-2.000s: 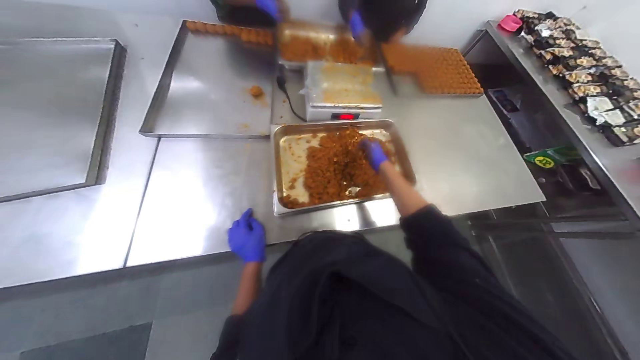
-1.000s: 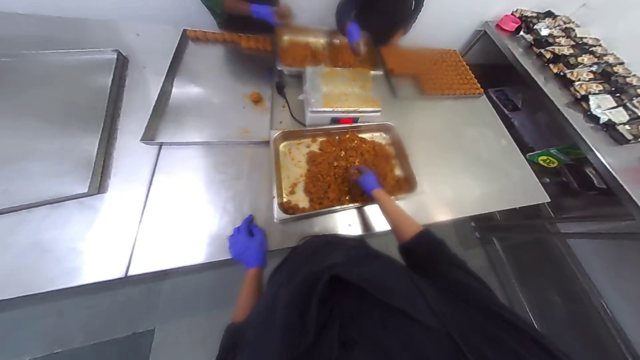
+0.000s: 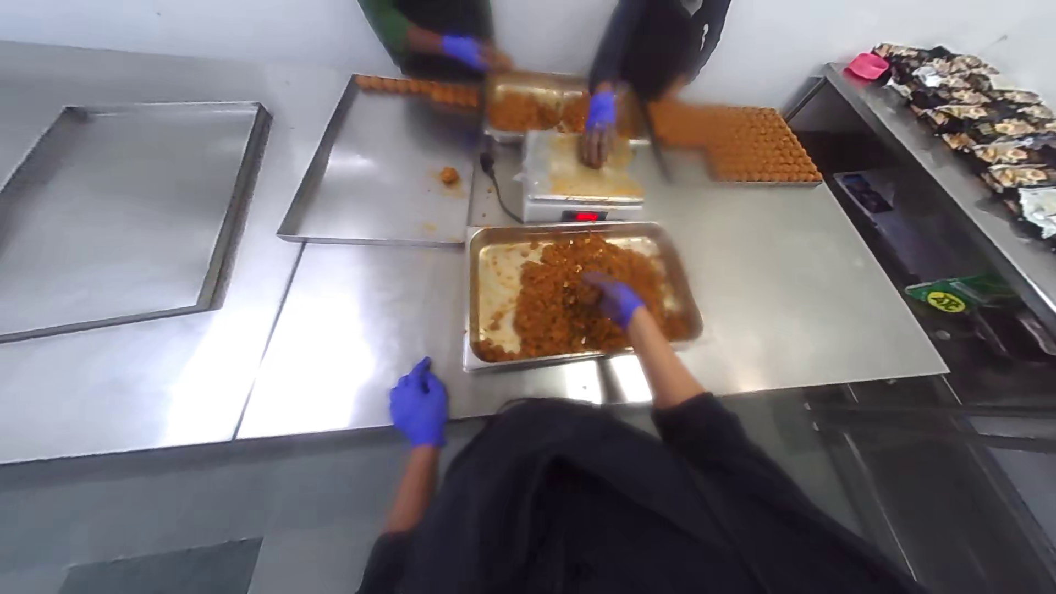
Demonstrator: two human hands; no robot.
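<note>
My left hand (image 3: 420,404), in a blue glove, rests at the front edge of the steel table, left of a deep metal tray (image 3: 473,289). Nothing shows in it, and its fingers look loosely bent. Over that tray, my right hand (image 3: 612,297), also gloved, has its fingertips in a crumbly orange-brown food mixture (image 3: 553,305); whether it grips any is hidden. The mixture covers the middle and right of the tray. Directly behind stands a digital scale (image 3: 583,210) with a smeared, plastic-covered top and a lit red display.
Two people work across the table; one gloved hand (image 3: 601,132) is over the scale. A large tray (image 3: 379,165) holds one food ball (image 3: 449,175) and a row at its back. Another tray (image 3: 759,148) is packed with balls. A flat tray (image 3: 231,223) lies left, a shelf (image 3: 932,124) with packets right.
My right hand has shifted within the mixture; my left hand stays by the table edge. A co-worker's gloved hand has come forward from the rear tray onto the scale.
</note>
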